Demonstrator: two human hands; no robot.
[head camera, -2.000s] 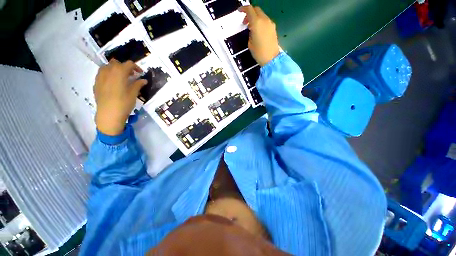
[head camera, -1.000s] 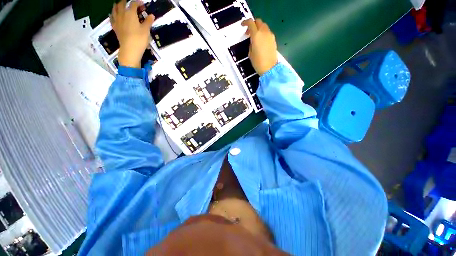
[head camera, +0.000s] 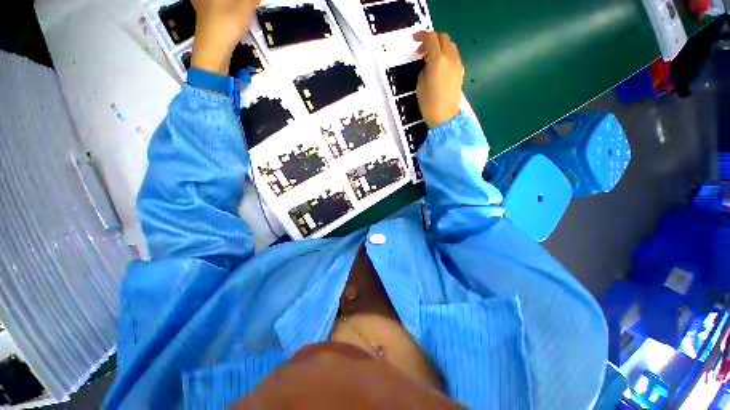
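A white compartment tray (head camera: 280, 60) holds two columns of dark circuit boards; the nearer boards (head camera: 377, 176) show gold parts, the farther ones (head camera: 329, 85) look mostly plain black. My left hand (head camera: 222, 28) is over the tray's far left part, cut off by the top edge, its fingertips out of view. My right hand (head camera: 440, 78) is over the right edge of a second tray (head camera: 404, 50) with black rectangles. Its thumb and finger are close together at the tray; whether they pinch something small cannot be told. A blue wrist strap (head camera: 210, 81) is at my left cuff.
Large white sheets (head camera: 88, 96) lie left of the tray. A tall stack of trays (head camera: 48, 216) stands at far left. The green bench (head camera: 544, 64) extends right. Blue stools (head camera: 538, 196) stand beyond its edge, with blue bins (head camera: 640, 320) on the floor.
My left hand has moved from the middle of the tray up to its far end and partly out of the picture. My right hand stays by the second tray. The view has shifted slightly.
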